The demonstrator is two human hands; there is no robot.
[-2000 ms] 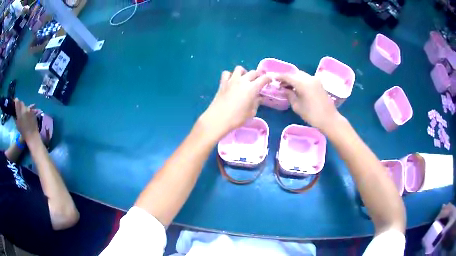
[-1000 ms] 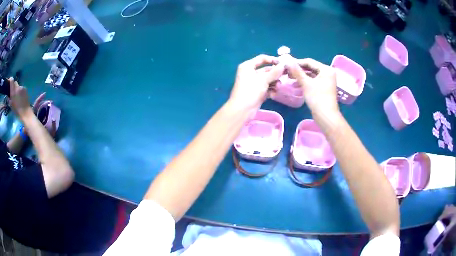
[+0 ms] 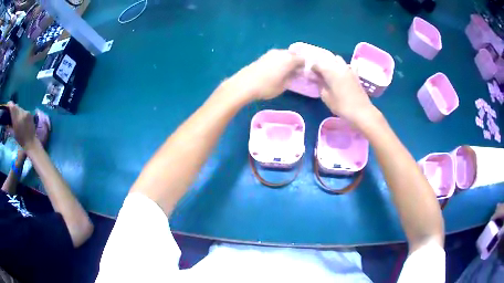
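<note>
A pink open housing (image 3: 304, 87) stands on the bench in front of me, partly covered by my hands. My left hand (image 3: 274, 73) is at its left side and upper opening, fingertips inside. My right hand (image 3: 338, 84) reaches into it from the right. The fingertips meet over the opening; what they hold there is hidden. Another pink housing (image 3: 373, 63) with small slots stands just right of it. Nearer me stand two strapped housings, one at left (image 3: 277, 138) and one at right (image 3: 342, 145), each with a brown loop towards me.
Two empty pink housings (image 3: 424, 38) stand at the right, with small pink pieces (image 3: 487, 119) beyond them. More strapped housings (image 3: 439, 176) lie near a white sheet (image 3: 489, 168). A black box (image 3: 73, 74) stands at the left. Neighbours' arms show at both sides.
My hands have come down onto the far pink housing; the small pale piece seen at my fingertips a second ago is now hidden. The view has shifted slightly.
</note>
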